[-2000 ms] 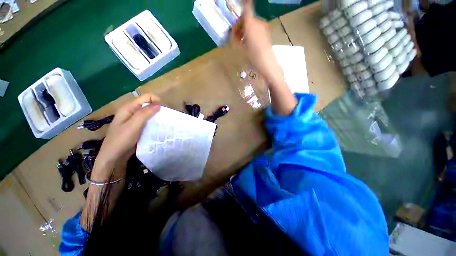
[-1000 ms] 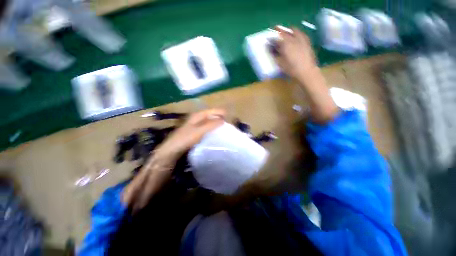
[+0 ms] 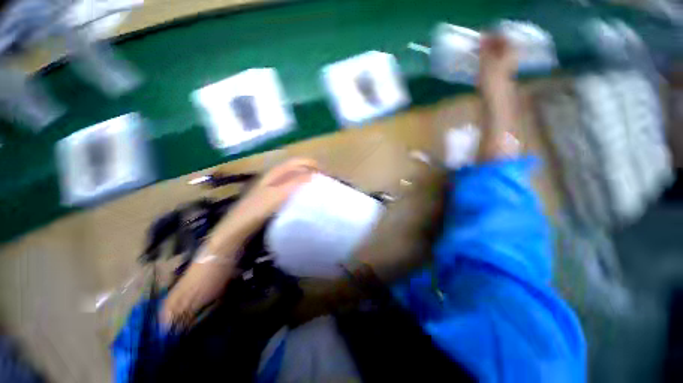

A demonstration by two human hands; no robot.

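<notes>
The frame is blurred. My left hand (image 3: 288, 179) holds a stack of white leaflets (image 3: 322, 224) over the bench. My right hand (image 3: 498, 56) is stretched out over the belt, between two white boxes at the upper right; its fingers are too blurred to tell if they hold anything. Open white gift boxes, each with a dark item in the middle, stand on the green belt: one at the left (image 3: 105, 161), one at centre left (image 3: 243, 108) and one at the centre (image 3: 365, 88). Black cables (image 3: 180, 228) lie in a pile around my left forearm.
The green conveyor belt (image 3: 172, 56) runs across the top. A white stack (image 3: 460, 146) lies on the cardboard-covered bench (image 3: 45, 258) left of my right forearm. Stacked white products (image 3: 625, 142) stand at the right. Blurred pale strips (image 3: 105, 67) stand at the belt's far side.
My right hand has moved right, from a box at the centre to the boxes further along the belt. The boxes and bench appear shifted as the view turned. My left hand still holds the leaflets.
</notes>
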